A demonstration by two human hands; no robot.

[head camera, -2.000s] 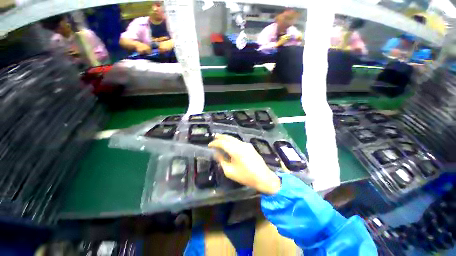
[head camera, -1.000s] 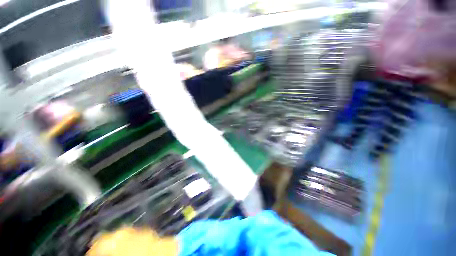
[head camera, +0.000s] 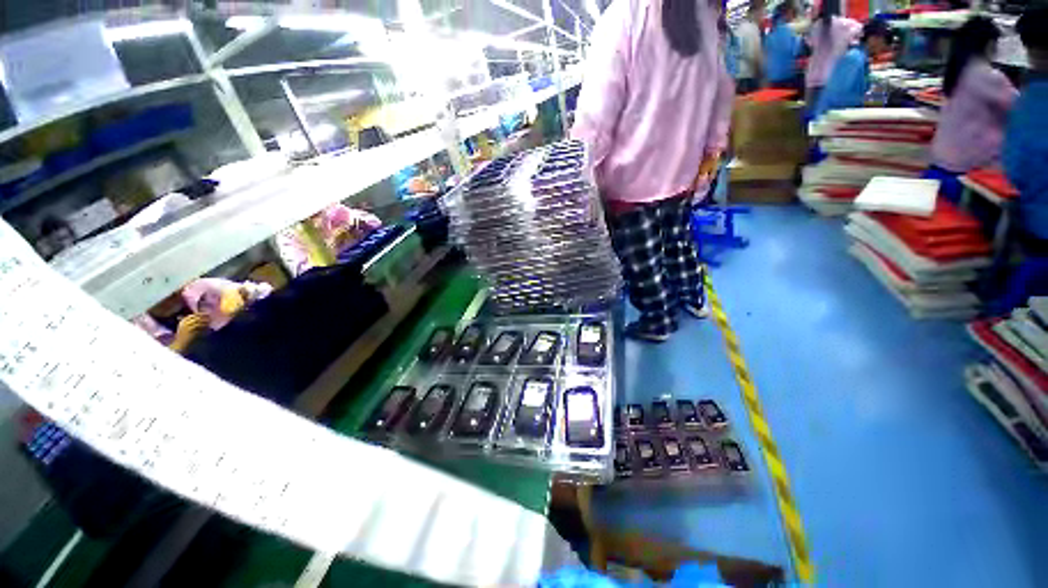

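A clear blister tray [head camera: 556, 364] lies on the green bench at the centre, with black devices [head camera: 532, 407] in two rows; some show pale labels. A long white label strip [head camera: 247, 442] with rows of small print hangs across the lower left, close to the camera. Both my hands are out of the picture; only a bit of blue sleeve [head camera: 634, 578] shows at the bottom edge.
Tall stacked blister trays [head camera: 537, 230] stand behind the tray. A lower tray of devices [head camera: 680, 440] is near the floor, beside cardboard [head camera: 678, 556]. A person in pink [head camera: 657, 103] stands beyond. White and red stacks [head camera: 919, 247] are on the right. A white shelf [head camera: 230, 236] runs along the left.
The view has swung right, away from the working tray, and is sharper. My hand and most of the blue sleeve have left the picture. The label strip now crosses the lower left.
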